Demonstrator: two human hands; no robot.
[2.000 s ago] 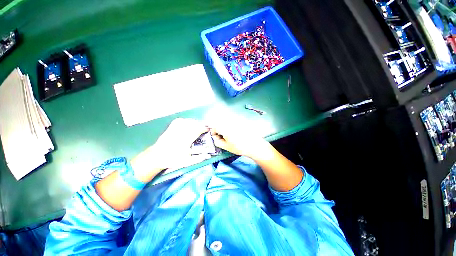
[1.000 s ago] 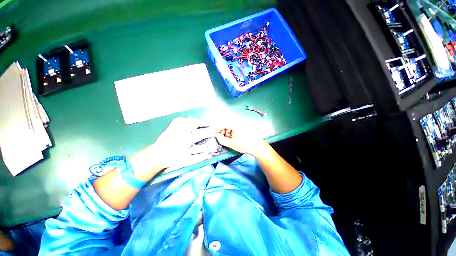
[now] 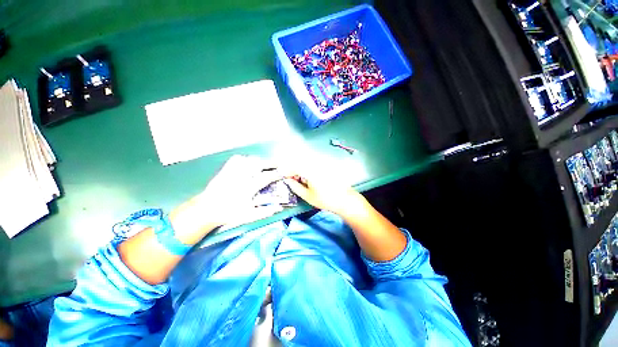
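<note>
My left hand (image 3: 237,188), white with glare, with a light blue wrist strap, holds a small dark and pale unit (image 3: 276,194) at the bench's near edge. It looks like a circuit board or case, but glare and fingers hide most of it. My right hand (image 3: 320,192) has its fingertips together at the unit's upper right edge. Whether they pinch a small part cannot be told. A white work sheet (image 3: 217,120) lies beyond my hands. A blue parts bin (image 3: 308,108) holds a heap of tiny red, black and bluish wired parts.
Two black cases with blue boards (image 3: 80,87) stand at the far left. Off-white stacked sheets (image 3: 26,166) lie at left. A small wired part (image 3: 343,146) and a thin dark wire or tool (image 3: 391,118) lie near the bin. Black trays with boards (image 3: 588,183) are at right.
My right fingers were more curled one second ago and are now straighter against the unit. My left hand still holds the unit. The view has shifted slightly.
</note>
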